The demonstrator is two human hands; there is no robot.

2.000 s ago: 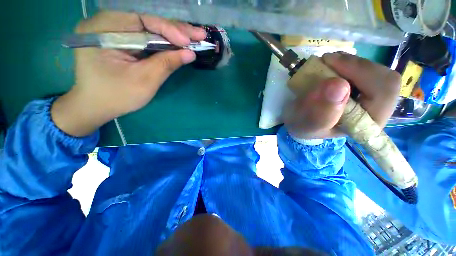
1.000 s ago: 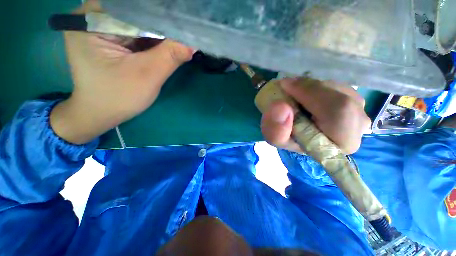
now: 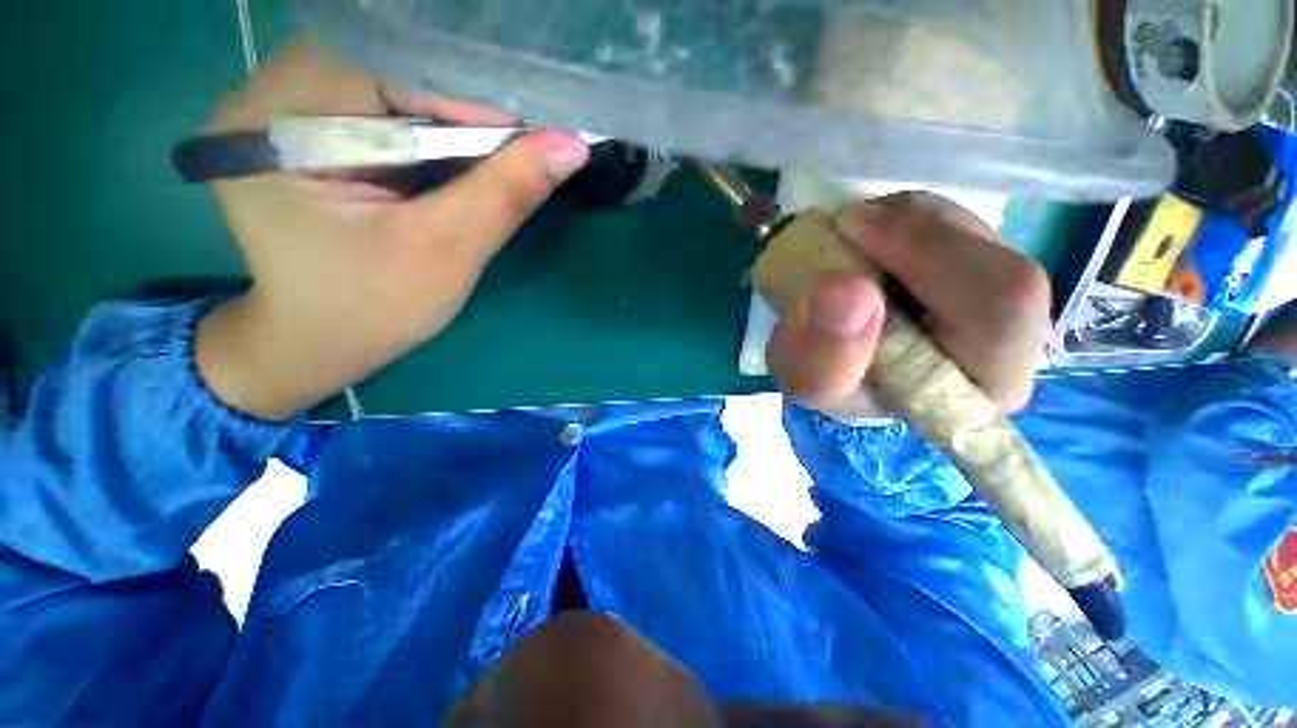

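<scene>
My left hand (image 3: 377, 228) holds slim tweezers (image 3: 342, 145) with a black end and pale wrapping; their tips are hidden behind the clear hood's edge. A black round unit (image 3: 605, 174) lies on the green mat at my left fingertips, partly covered by the hood. My right hand (image 3: 925, 306) holds a soldering iron (image 3: 974, 427) by its thick tape-wrapped cream handle. Its metal shaft points up and left toward the unit, and its tip is hidden at the hood's edge, so contact cannot be told.
The cloudy clear hood (image 3: 683, 86) hangs over the work. A white pad (image 3: 758, 334) lies behind the iron. At the right are a round reel (image 3: 1209, 57) and a tray (image 3: 1088, 285) with a yellow block (image 3: 1159, 245) and blue item. Another person's blue sleeve (image 3: 1195, 484) is at the right.
The iron has moved left from over the white pad to beside the unit. The hood now covers more of the work than at first. Both hands have kept their tools.
</scene>
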